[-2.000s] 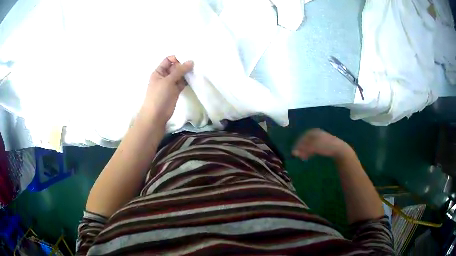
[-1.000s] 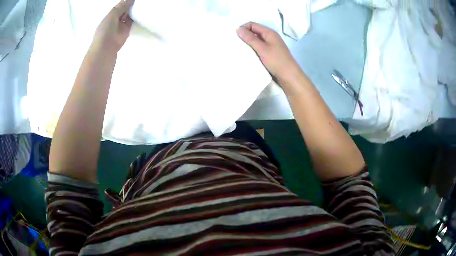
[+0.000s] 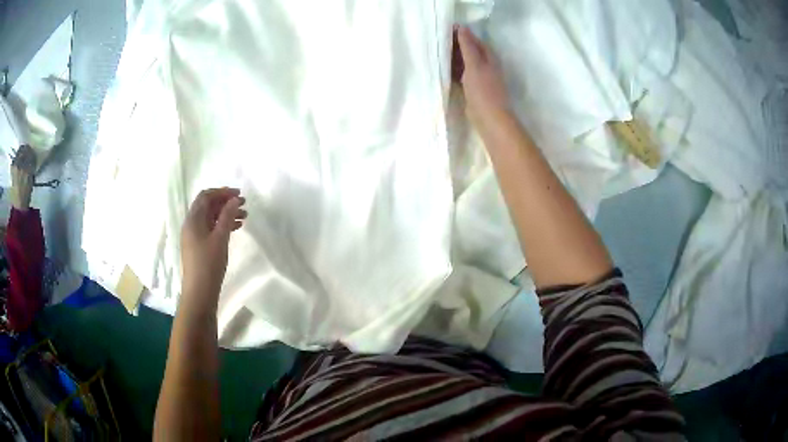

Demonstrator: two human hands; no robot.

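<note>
A large white garment (image 3: 320, 155) lies spread over the table in front of my body, its lower edge hanging at the striped top. My left hand (image 3: 212, 216) is over its left part, fingers loosely curled and apart, with no cloth visibly pinched. My right hand (image 3: 479, 78) is at the garment's long right edge near the top. Its fingers are partly hidden at that edge and appear to hold it. The metal snips are not visible.
More white garments (image 3: 734, 259) lie at the right, one with a tan card (image 3: 638, 142). Another tan card (image 3: 130, 288) is at the lower left. A person's red sleeve (image 3: 24, 259) and hand are at the far left. Yellow-framed items stand below.
The garment is now spread flatter and reaches further right. My left hand has come down nearer the body; my right hand has moved up to the garment's right edge. The snips have gone from view.
</note>
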